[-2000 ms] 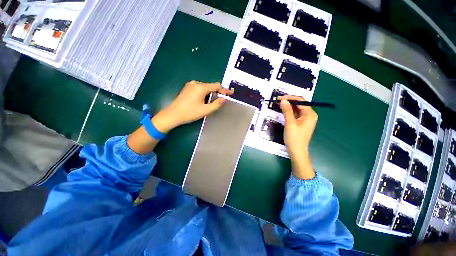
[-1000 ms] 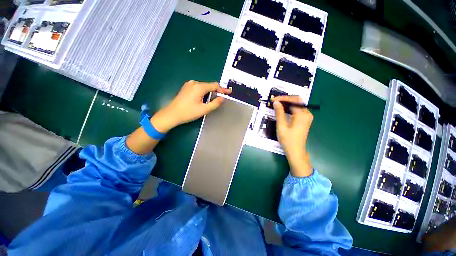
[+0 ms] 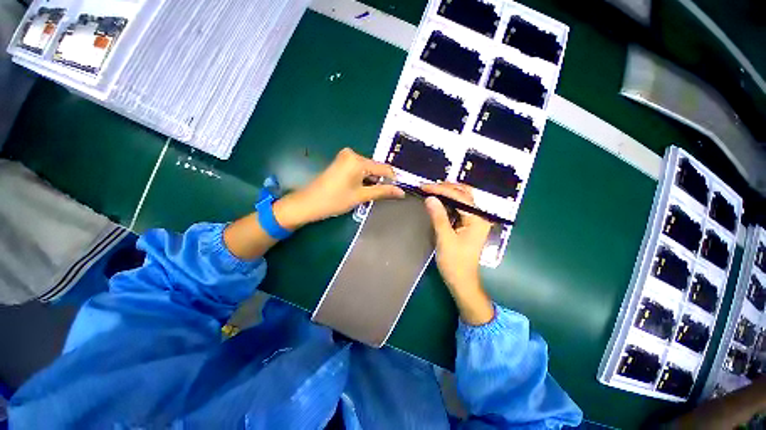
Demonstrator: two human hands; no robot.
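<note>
A white blister tray (image 3: 464,80) holds black-covered boards (image 3: 437,105) in two columns in front of me. A grey-brown liner sheet (image 3: 378,269) lies over its near left corner, its near part bent slightly. My left hand (image 3: 344,189) pinches the sheet's far edge between thumb and fingers. My right hand (image 3: 458,231) holds black tweezers (image 3: 474,210) nearly level, tips pointing left toward my left fingers over the sheet's far edge. Whether the tips touch the sheet cannot be told. My right hand hides part of the tray's nearest row.
A tall tray stack (image 3: 210,67) stands at the far left, with grey-orange boards (image 3: 86,42) in its top tray. Another board tray (image 3: 672,277) lies at right, beside one more. A translucent curved piece (image 3: 689,101) lies at the far right. Someone's arm shows at bottom right.
My right hand and the tweezers have moved from the tray's right column to the sheet's far edge. The sheet's far end is now bent. The tray sits slightly farther right in view.
</note>
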